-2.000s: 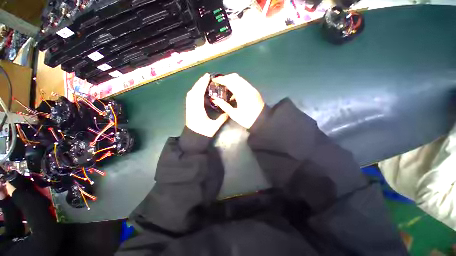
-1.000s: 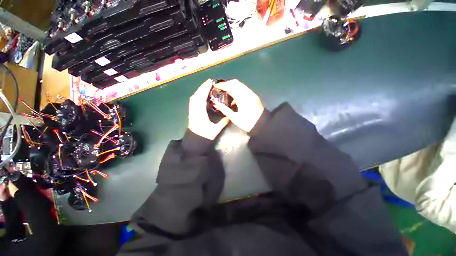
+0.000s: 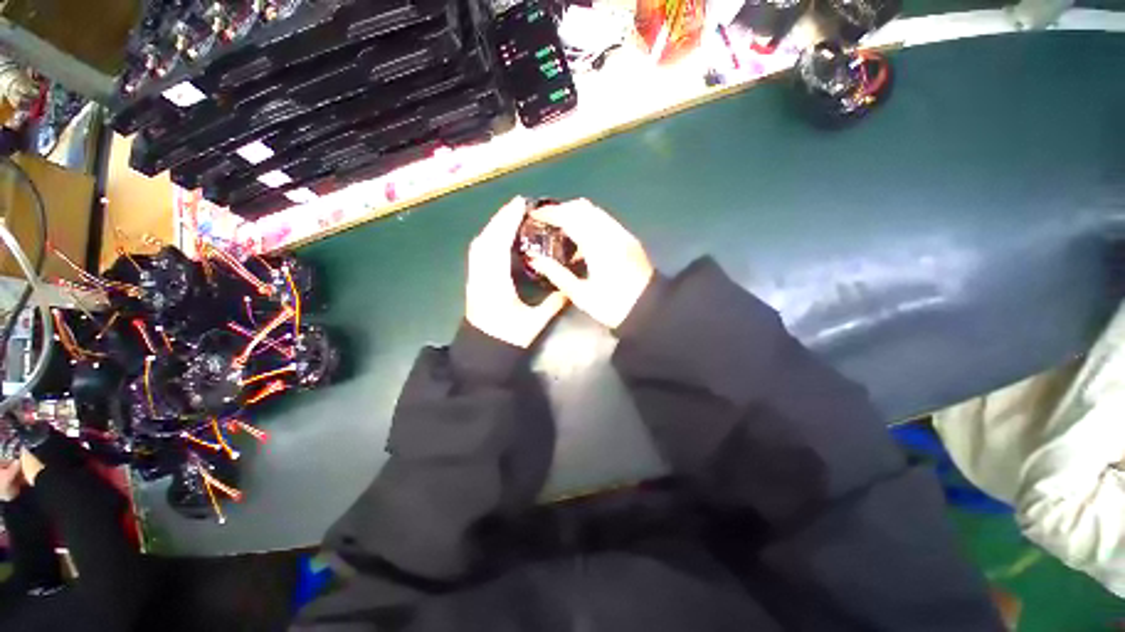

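Note:
A small round black housing (image 3: 538,247) is held between my two hands above the green mat. Its open side faces up and shows dark and silvery parts inside. My left hand (image 3: 500,278) wraps the housing's left side and lower edge. My right hand (image 3: 602,262) holds its right side, with the thumb over the open face. The fingertips under the housing are hidden. Fine detail inside is blurred.
Black wired housings (image 3: 204,370) are heaped at the left. Another wired unit (image 3: 841,84) lies at the far edge. Stacked black trays (image 3: 333,99) and a black device with green markings (image 3: 538,62) stand on the shelf. People's sleeves show at left (image 3: 93,519) and right (image 3: 1049,444).
Compared with two seconds ago, the view has shifted slightly and my hands sit a little lower in it. Both hands still hold the housing, with small finger movements.

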